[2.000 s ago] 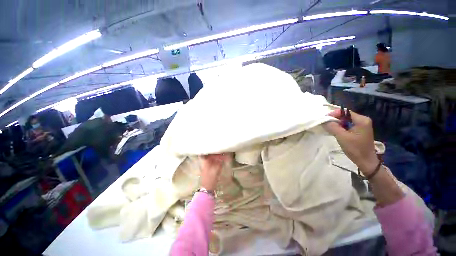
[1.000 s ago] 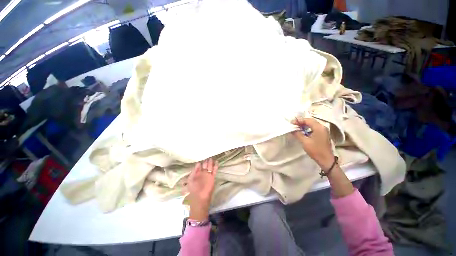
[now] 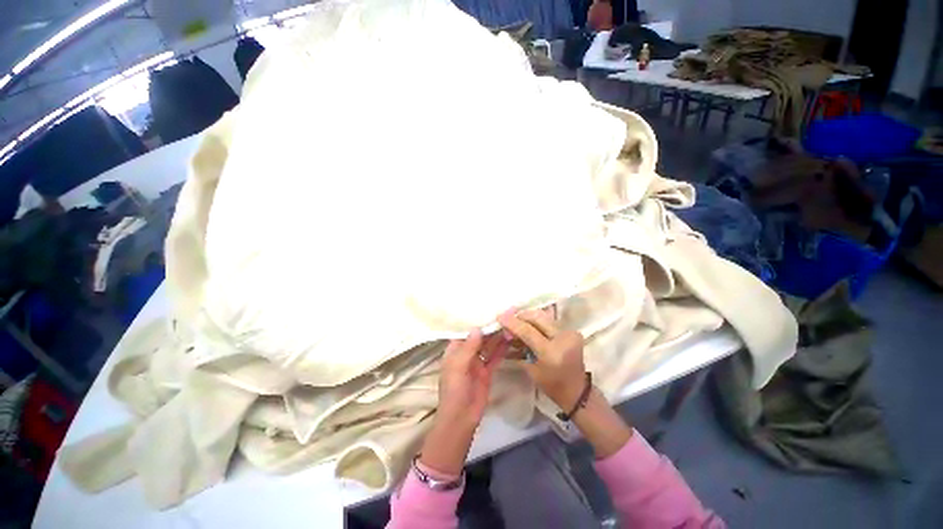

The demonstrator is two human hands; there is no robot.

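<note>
A cream jacket [image 3: 414,186] lies on top of a heap of cream garments and looks overexposed white. My left hand [image 3: 465,380] pinches its front edge from below, palm up. My right hand [image 3: 543,351] pinches the same edge just beside it, and the fingertips almost touch. A small dark tool shows faintly inside my right hand; most of it is hidden by the fingers. A cream sleeve end [image 3: 364,467] hangs at the table's front edge.
The white table [image 3: 243,501] runs under the heap. An olive cloth heap [image 3: 817,393] lies on the grey floor at right. Blue bins [image 3: 832,263] with dark clothing stand behind it. Another table [image 3: 713,86] with brown cloth is at the back right. Dark garments lie at left.
The view has turned down and right. My right hand has moved left along the jacket edge to my left hand. My left hand has risen from the cloth below and now holds the edge.
</note>
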